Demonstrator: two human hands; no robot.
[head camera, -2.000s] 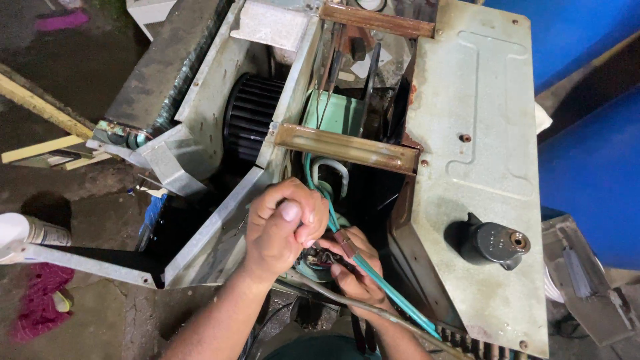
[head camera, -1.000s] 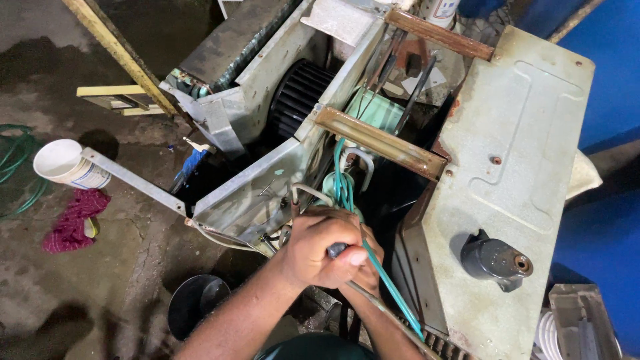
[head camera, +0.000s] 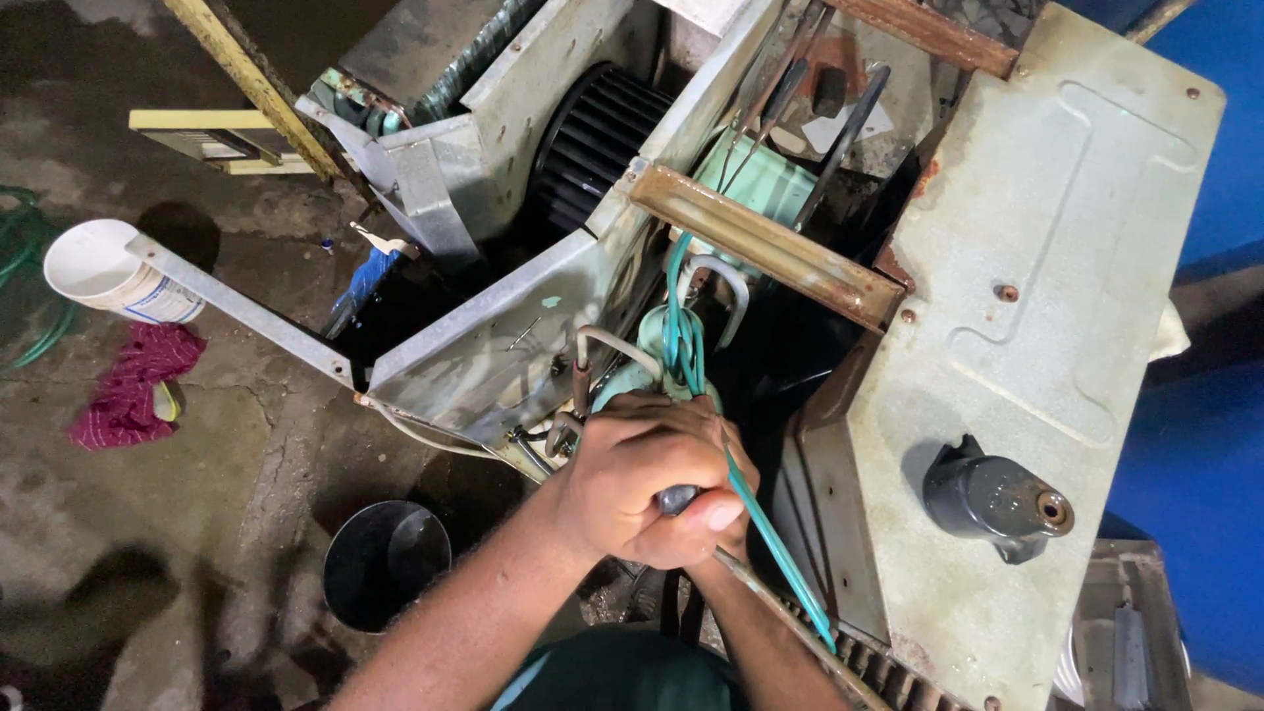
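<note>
My left hand (head camera: 642, 484) is closed around a dark handle (head camera: 677, 499), whose rounded end shows between thumb and fingers; the rest of that tool is hidden. Behind and below it, my right hand (head camera: 736, 494) is mostly covered, so its grip cannot be made out. Teal wires (head camera: 775, 548) run past both hands, up to a looped bundle beside a bent pipe (head camera: 726, 286). Another thin bent pipe (head camera: 617, 343) stands just beyond my left hand. A rusty metal crossbar (head camera: 765, 242) spans the opened air-conditioner chassis above the hands.
A black blower wheel (head camera: 597, 143) sits in its metal housing. On the right metal panel (head camera: 1027, 296) rests a black plastic cover (head camera: 992, 499). To the left are a white bucket (head camera: 99, 262), a maroon cloth (head camera: 138, 385), a metal arm (head camera: 242, 311) jutting out and a dark bucket (head camera: 387, 565).
Two seconds ago both hands were side by side with the right one in plain view; now the left covers most of it. The handle end has come into sight in my left hand. The view has shifted.
</note>
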